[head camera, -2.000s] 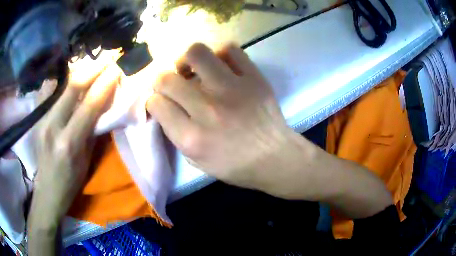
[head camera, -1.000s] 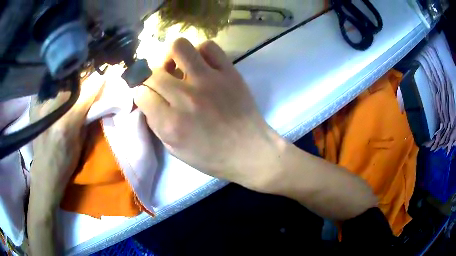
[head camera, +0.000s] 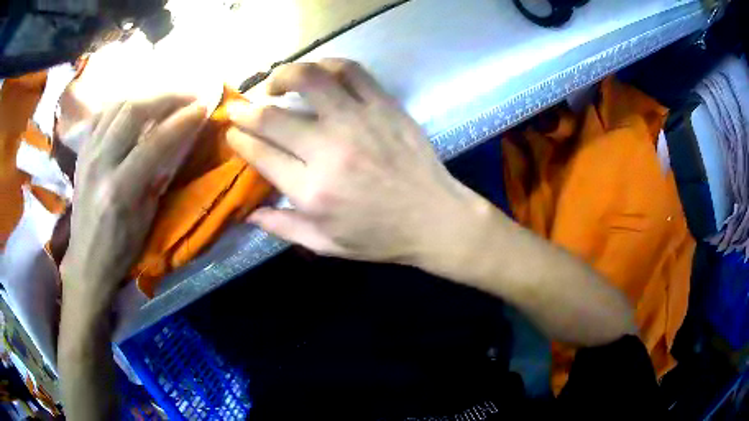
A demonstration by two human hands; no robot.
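The orange garment body (head camera: 205,204) lies bunched on the machine bed at the left, between my hands, with a slit-like seam showing. My right hand (head camera: 353,164) grips its upper edge between thumb and fingers. My left hand (head camera: 123,177) lies on the cloth with its fingers at the orange edge. Pale pieces (head camera: 31,238) lie to the left of my left hand, beside more orange cloth. The dark sewing machine head (head camera: 74,29) is at the upper left. Bright glare hides the needle area.
Black-handled shears (head camera: 552,11) are cut off by the top edge. The white table (head camera: 460,62) has a ruler strip (head camera: 526,115) along its front. Waiting orange panels (head camera: 616,205) hang at right, with stacked pale pieces (head camera: 727,156) beyond. A blue crate (head camera: 185,370) is below left.
The orange cloth has been turned or folded, and its orange side now shows between my hands, covering the pale strip. The machine head and shears sit higher in view, and more of the crate shows.
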